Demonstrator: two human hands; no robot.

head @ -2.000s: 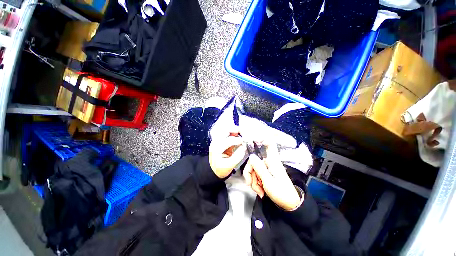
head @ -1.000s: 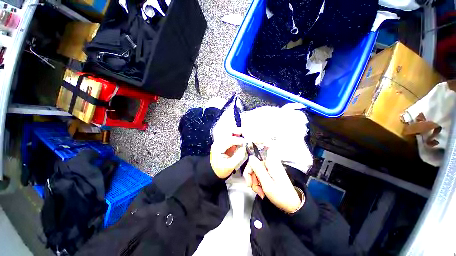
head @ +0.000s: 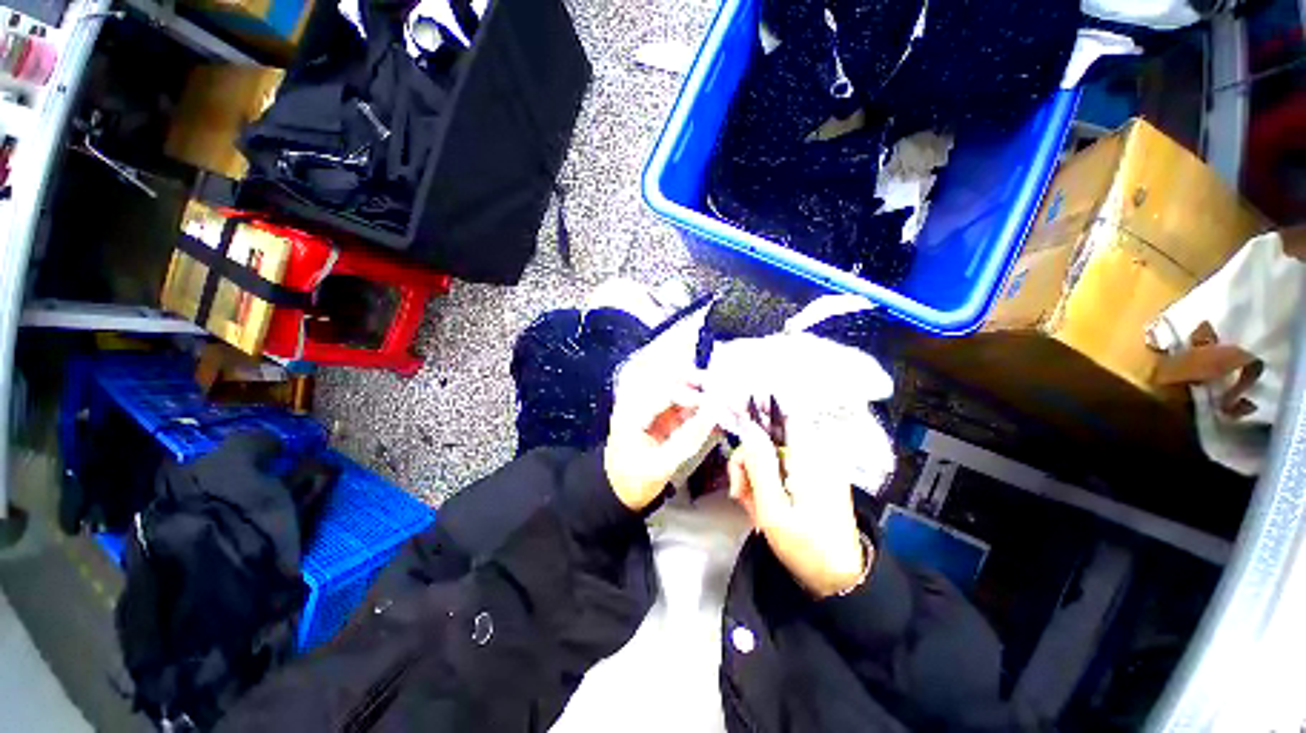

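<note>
A garment with white panels (head: 838,387) and navy parts lies over my lap, with a pointed navy-edged corner standing up at its left. My left hand (head: 652,437) pinches the white cloth near that corner. My right hand (head: 795,508) is close beside it, fingers bent, with a small dark-tipped tool, likely thread snips (head: 766,423), at its fingertips. The fingertips of both hands nearly meet. The exact seam or thread between them is too bright and blurred to tell.
A blue plastic tub (head: 824,272) holding navy garments stands ahead right, beside a cardboard carton (head: 1132,244). A black fabric bin (head: 501,158) stands ahead left, near a red stool (head: 387,308). A blue crate (head: 358,530) with black clothing is at left.
The pointed corner of the garment has tilted to the right. My right hand has turned more upright and shifted slightly right, with the dark tool tips now pointing up. The surroundings are unchanged.
</note>
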